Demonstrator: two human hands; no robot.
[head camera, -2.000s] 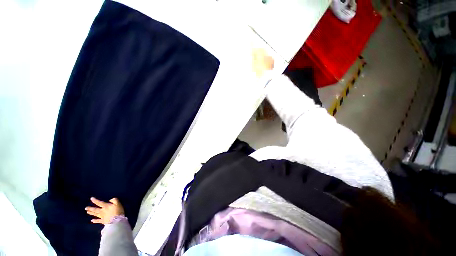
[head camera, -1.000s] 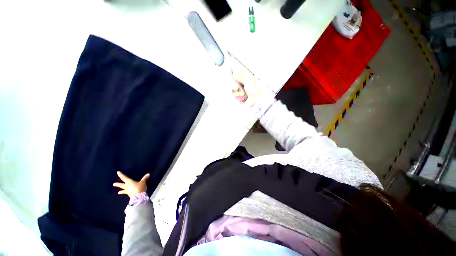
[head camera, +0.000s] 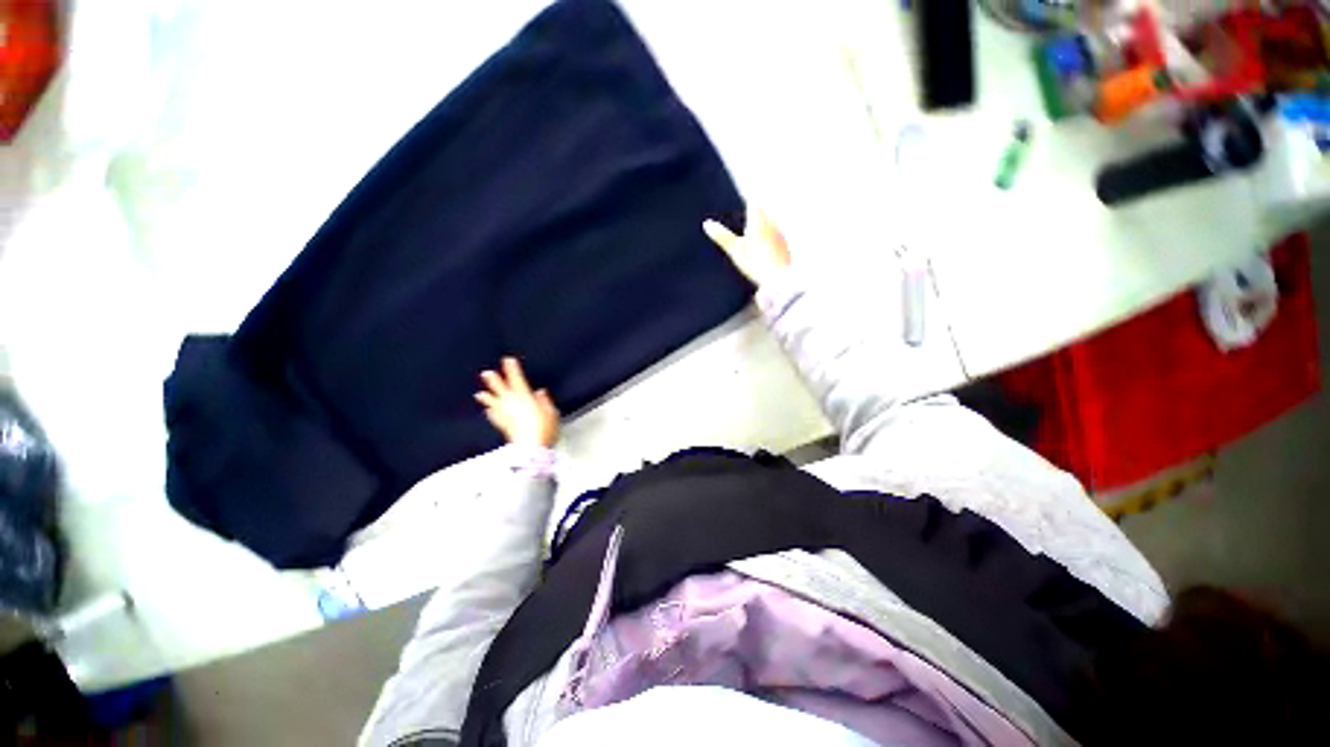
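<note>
A dark navy coat lies flat on the pale table, with a folded-over part at its left end. My left hand rests at the coat's near edge, fingers spread, holding nothing. My right hand is at the coat's right edge, thumb and fingers apart, empty. A pale grey lint brush lies on the table to the right of my right hand.
A black rectangle, a green marker, a black tool and coloured clutter lie at the right. A red crate stands below the right edge. A dark glossy bundle lies at the left edge.
The view has turned, showing more table on both sides. My right hand has moved from beside the lint brush to the coat's edge. The lint brush lies loose. My left hand stays near the coat's near side.
</note>
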